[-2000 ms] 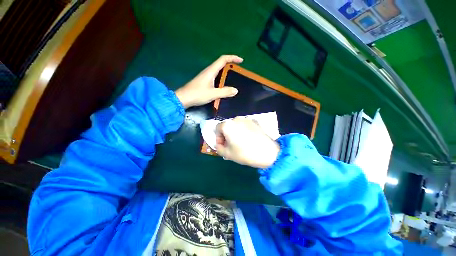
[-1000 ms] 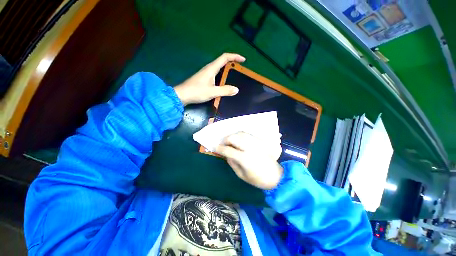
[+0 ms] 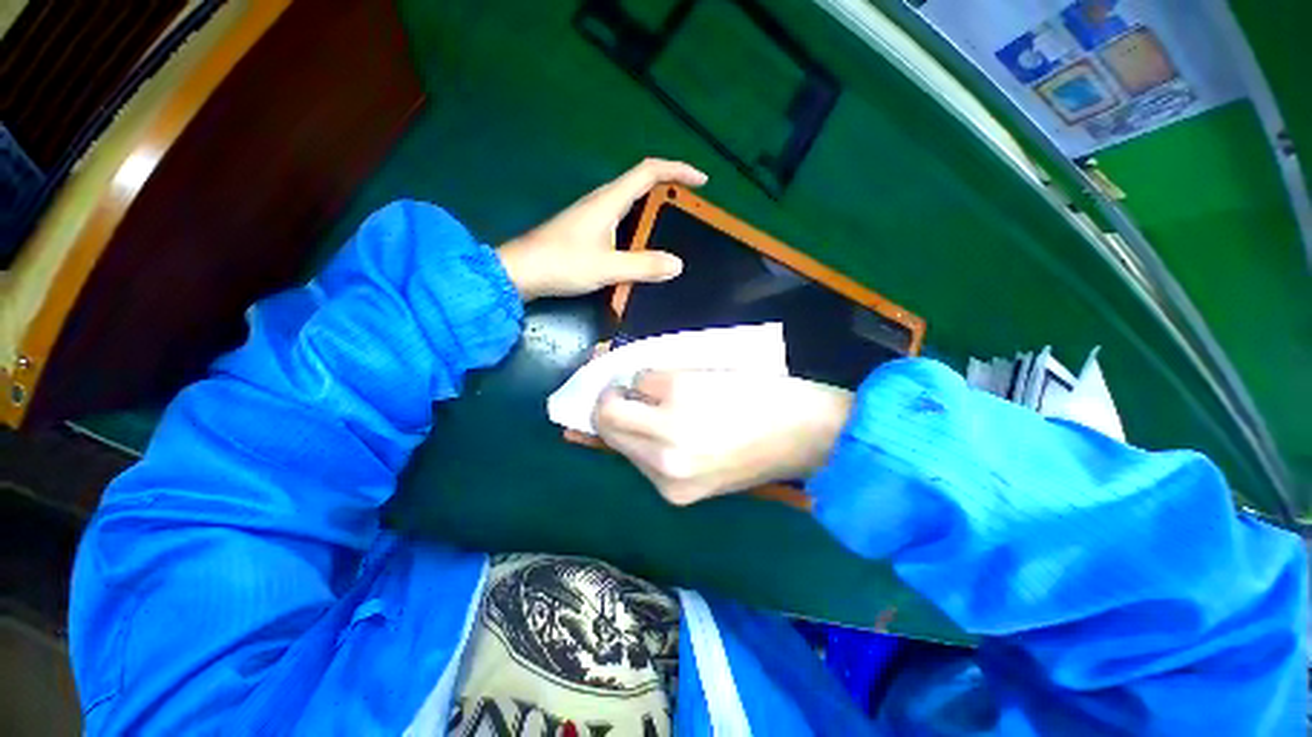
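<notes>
A wooden frame [image 3: 794, 259] with an orange-brown border lies on the dark-green bench, with a glossy black screen panel [image 3: 720, 288] inside it. My left hand [image 3: 593, 245] grips the frame's upper left corner, the thumb over the border and the fingers at the outer edge. My right hand [image 3: 712, 432] holds a white wiping cloth [image 3: 691, 350] against the lower left part of the panel. The cloth, hand and sleeve hide the frame's lower edge and lower right corner.
A black inner frame [image 3: 720, 89] lies flat beyond the wooden frame. Stacked wooden frames [image 3: 87, 216] stand tall at the left. A panel stack with white sheets [image 3: 1089, 399] is at the right, partly behind my sleeve. A work instruction sheet [image 3: 1101, 72] hangs on the green back board.
My right hand and the cloth have moved over the panel's lower left area, and the forearm now reaches in from farther right. The left hand still holds the same corner. The view has shifted slightly.
</notes>
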